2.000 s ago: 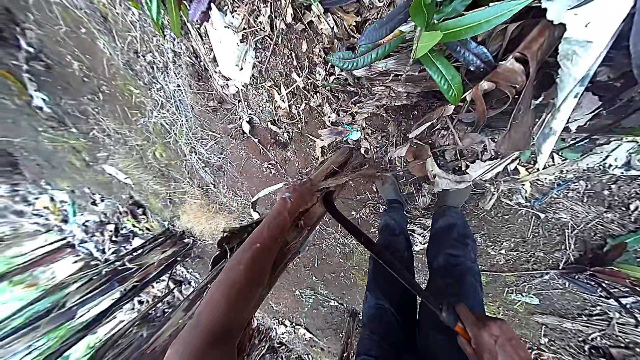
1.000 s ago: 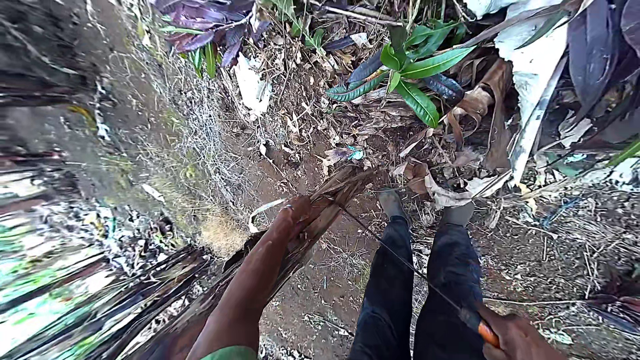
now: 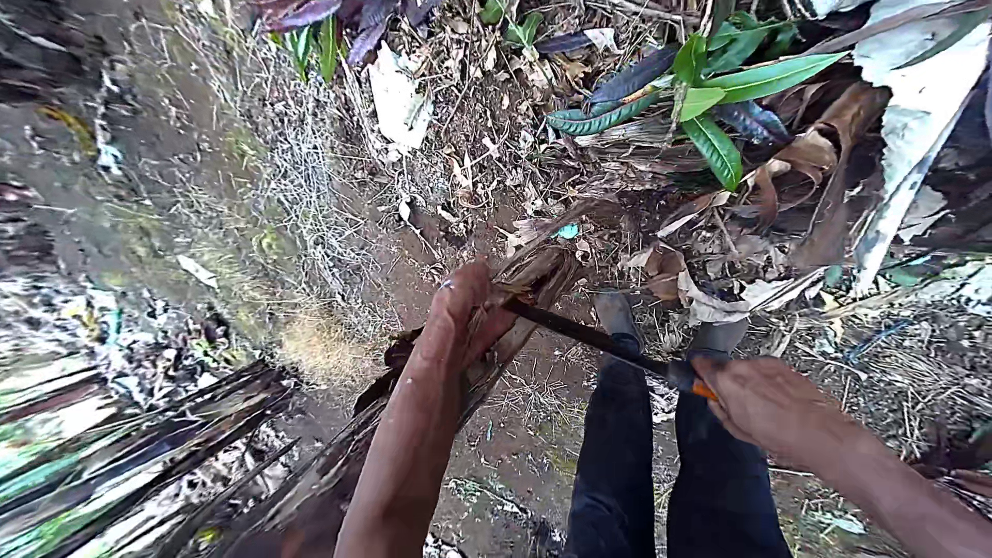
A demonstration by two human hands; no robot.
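Observation:
My left hand (image 3: 469, 298) grips a bundle of dry brown plant fibre (image 3: 542, 283), likely dead leaf sheaths, near its upper end. The bundle runs down to the lower left, partly under my forearm. In my right hand (image 3: 756, 395) is the orange and dark handle of a long-bladed tool (image 3: 589, 335) with a dark, narrow blade, perhaps a sickle. The blade points up and left, and its far end meets the bundle right beside my left hand. Its tip is hidden there.
My legs and boots (image 3: 616, 314) stand on bare soil just below the bundle. A green-leaved plant (image 3: 721, 85) grows at the upper right, near dry curled leaves (image 3: 845, 155). Large dry, streaked leaves (image 3: 139, 449) spread across the lower left. A pale scrap (image 3: 399, 101) lies on the ground.
My right hand has moved up and left, towards my left hand. The blade lay lower along the bundle's right side two seconds ago. My left hand keeps its hold on the bundle.

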